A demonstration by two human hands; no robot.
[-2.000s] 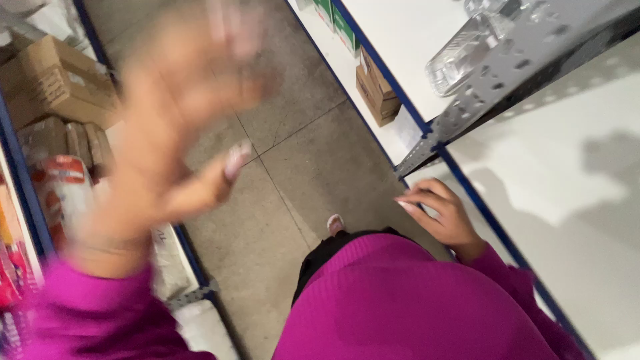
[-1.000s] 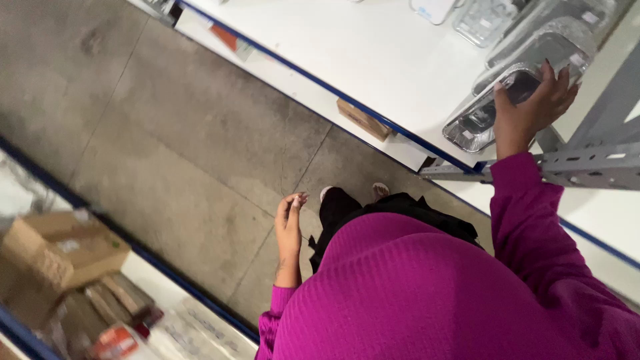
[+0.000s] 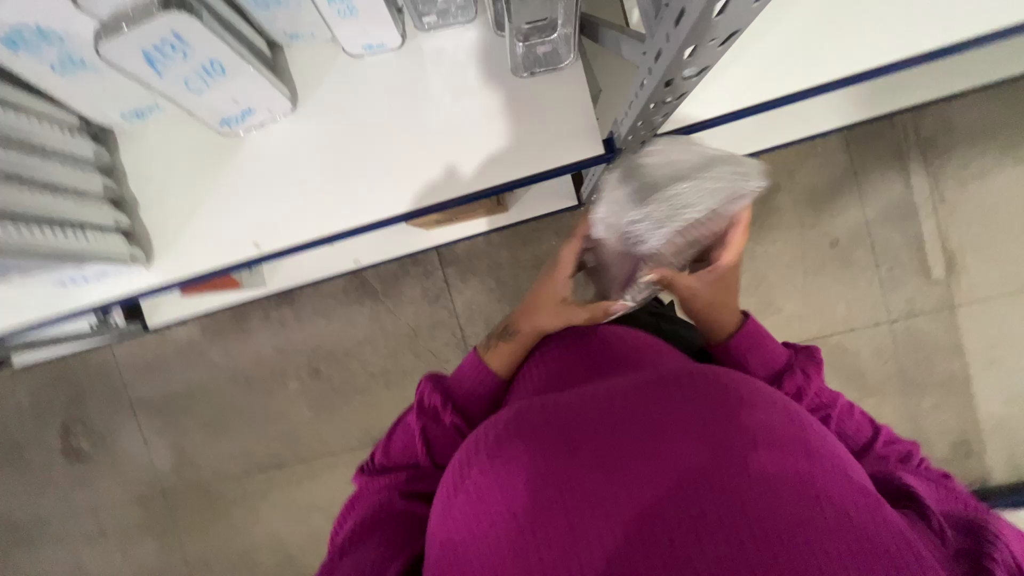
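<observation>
Both hands hold a plastic-wrapped, silvery package (image 3: 672,200) in front of the body, beside the shelf's corner; motion blurs it, and it looks like wrapped foil trays. My left hand (image 3: 552,296) grips its left side and lower edge. Around its right side and lower corner are the fingers and thumb of my right hand (image 3: 708,280). More foil trays (image 3: 544,40) stand at the back of the white shelf (image 3: 360,152), near the post. Packs with white lids and blue handwriting (image 3: 200,72) lie farther left on that shelf.
A perforated grey metal post (image 3: 672,72) rises at the shelf's corner, with another white shelf (image 3: 800,72) to its right. Ridged grey stacked items (image 3: 64,184) sit at the far left. A cardboard box (image 3: 460,212) shows on a lower shelf. Concrete floor (image 3: 280,416) lies below.
My right hand, on the wrapped trays at the shelf a second ago, now holds a package in front of the body. My left hand has come up and gripped it too. The view has turned.
</observation>
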